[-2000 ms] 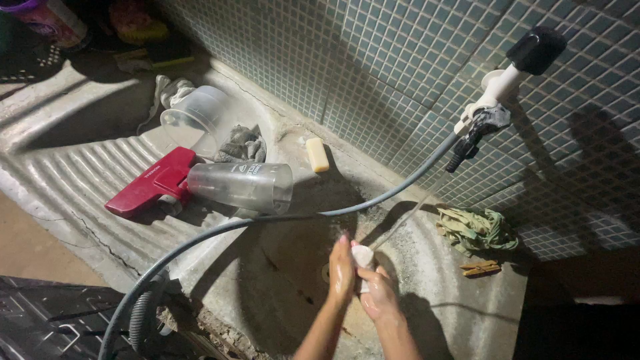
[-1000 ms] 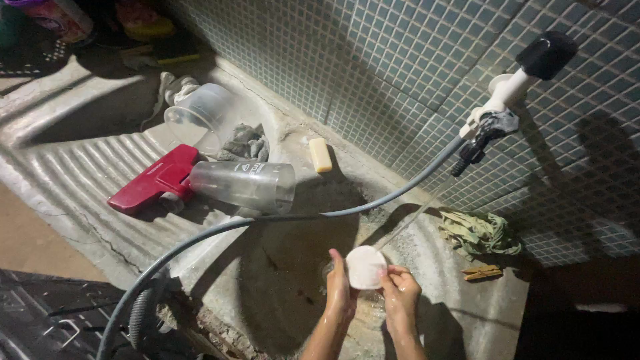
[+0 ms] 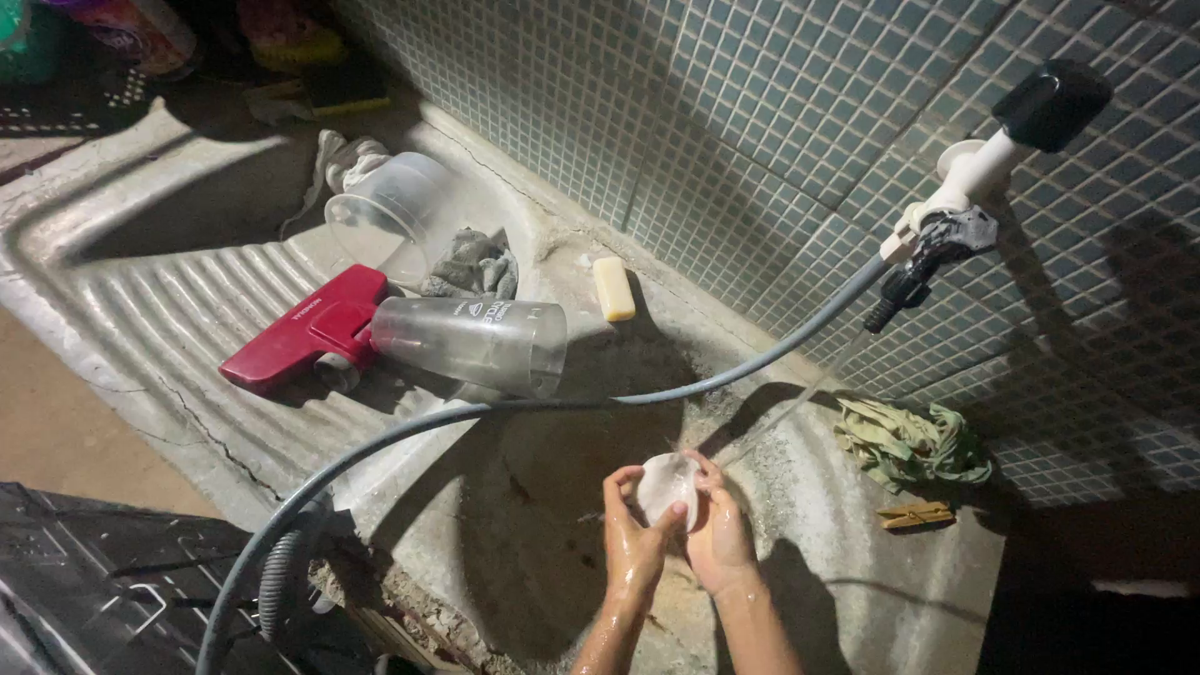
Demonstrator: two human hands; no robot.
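A round white pad [image 3: 667, 487], its material unclear, is held between my two wet hands over the basin [image 3: 525, 525] of a concrete laundry sink. My left hand [image 3: 633, 539] grips its left side and lower edge, the thumb on its face. My right hand [image 3: 720, 525] holds its right edge, which looks bent. From the black spout of a white tap [image 3: 956, 192], a thin stream of water [image 3: 797, 403] runs down toward my right hand. Behind my hands, a grey hose [image 3: 712, 380] crosses above the basin.
A red vacuum head [image 3: 314, 328] with a clear plastic cup [image 3: 469, 342] lies on the ribbed washboard. Near them are a clear tub [image 3: 389, 216], a grey cloth [image 3: 473, 267] and a yellowish soap bar [image 3: 614, 289]. At right are a green cloth [image 3: 905, 441] and a wooden clothespin [image 3: 916, 515].
The white pad, partly covered by my hands two seconds ago, was turned flat toward the view one second ago. Now it is bent, and my hands are closer together around it.
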